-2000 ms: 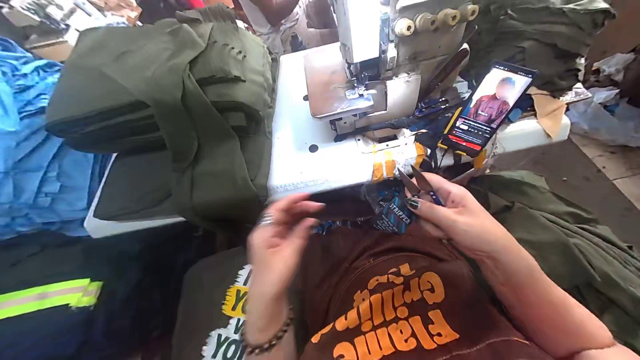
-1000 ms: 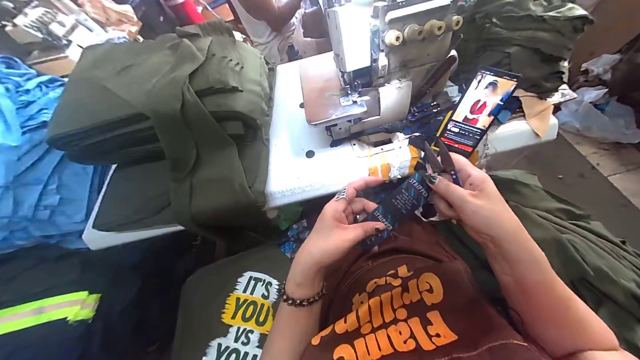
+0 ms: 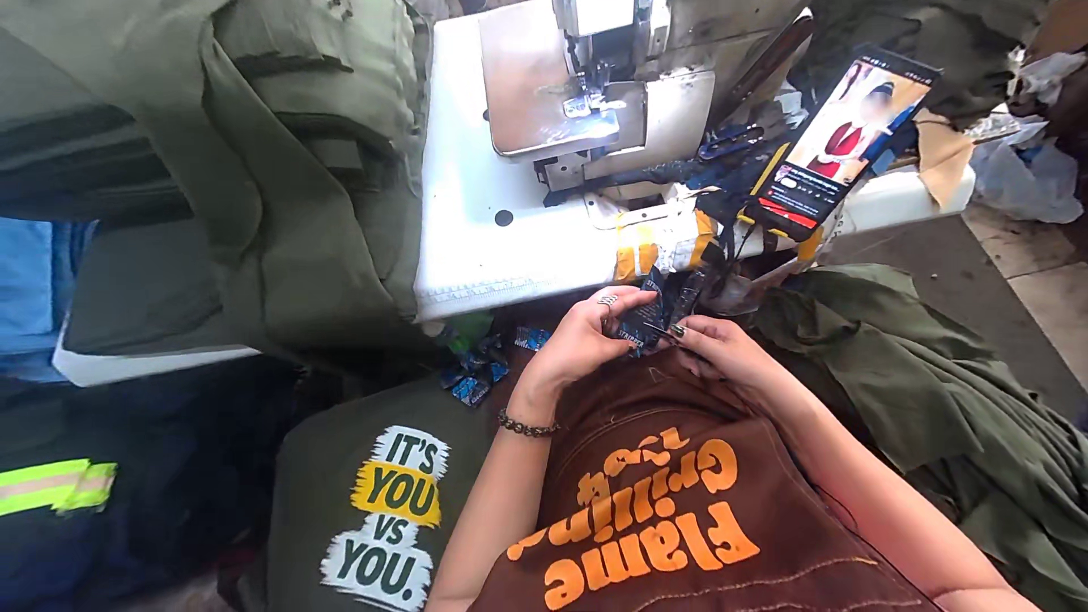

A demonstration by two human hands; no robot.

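Note:
My left hand (image 3: 599, 331), with a ring and a beaded bracelet above it, pinches a dark blue printed label (image 3: 639, 316) between thumb and fingers. Close beside it, my right hand (image 3: 710, 344) is closed around a small dark tool with a thin tip at the label's lower edge; the fingers hide most of it, so its kind is unclear. Both hands are over the brown apron (image 3: 646, 476) with orange lettering, just below the white sewing machine table (image 3: 476, 255). More blue labels (image 3: 472, 378) hang or lie left of my left hand.
An industrial sewing machine (image 3: 595, 110) stands ahead. A phone (image 3: 837, 140) with a lit screen leans at the table's right. Stacked olive green fabric (image 3: 297, 153) covers the left side; more olive fabric (image 3: 918, 382) lies at the right. Plastic bags (image 3: 1028, 170) are on the floor.
My left hand has come from the left to the labels and holds one. The scissors seen in my right hand earlier are now mostly hidden or lowered. The view has moved closer to the table.

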